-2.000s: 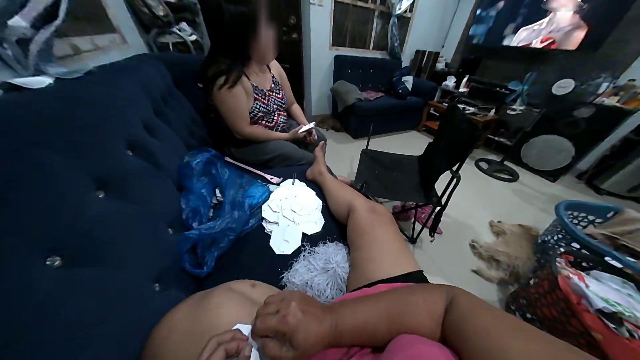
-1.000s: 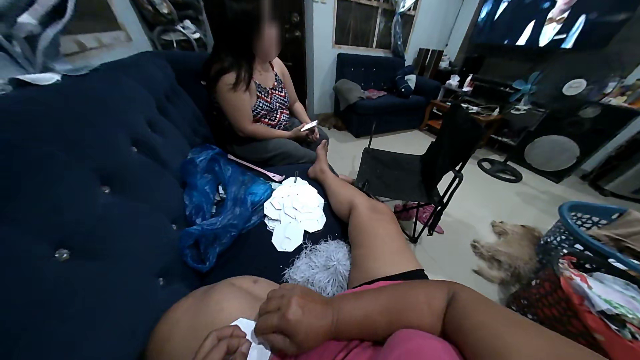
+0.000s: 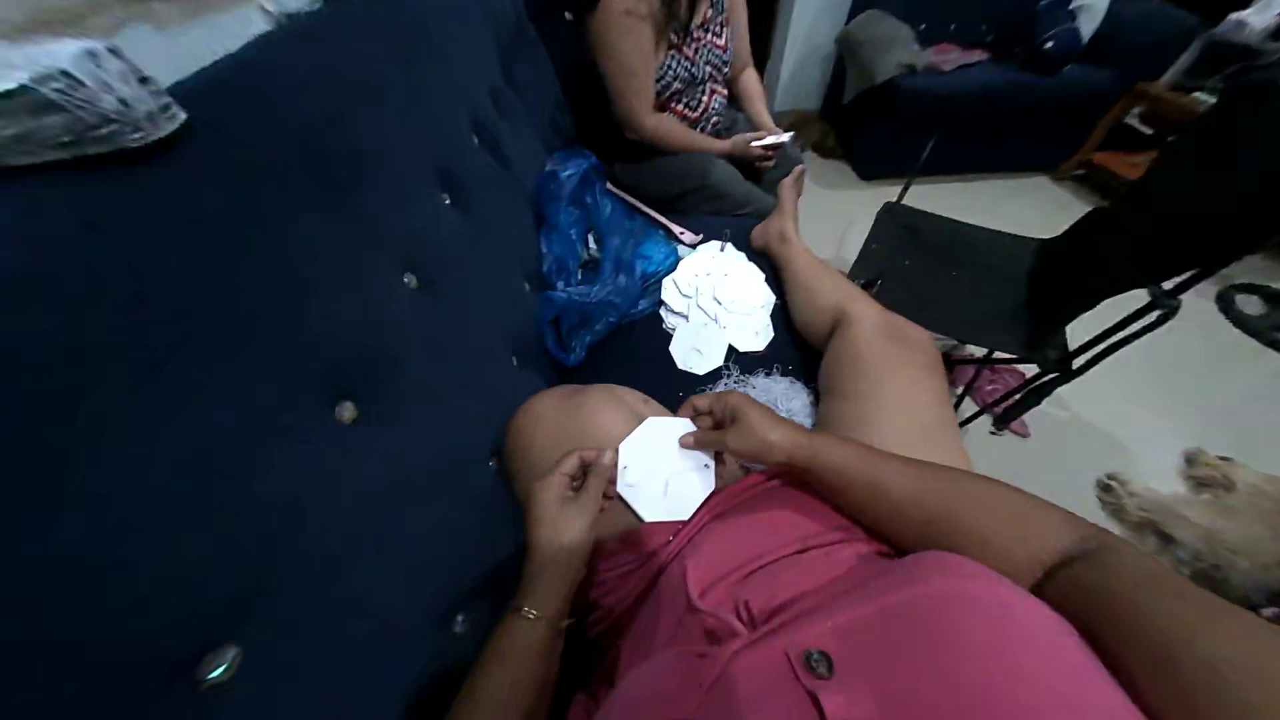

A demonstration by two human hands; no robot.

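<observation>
A white octagonal card (image 3: 662, 478) with small marks or holes near its edges lies between my two hands above my lap. My right hand (image 3: 738, 428) pinches its upper right part between thumb and fingers. At its left edge, my left hand (image 3: 572, 492) grips it with thumb and fingertips. Beyond my hands, a loose pile of similar white octagonal cards (image 3: 722, 290) rests on the dark blue sofa. A silvery shredded pom-pom (image 3: 768, 395) sits between my legs, partly hidden by my right forearm. A crumpled blue plastic bag (image 3: 600, 265) lies left of the pile.
A pink stick (image 3: 655, 213) lies by the bag. Another person (image 3: 690, 110) sits at the sofa's far end, holding a phone-like object. To the right stand a black folding chair (image 3: 960, 270) and, on the floor, a light-furred dog (image 3: 1200, 520). The sofa's tufted backrest (image 3: 300, 330) rises at left.
The card, earlier low in my lap and mostly covered by my hands, is now raised with its face in full view. My hands have moved apart to its two sides. The view has tilted down.
</observation>
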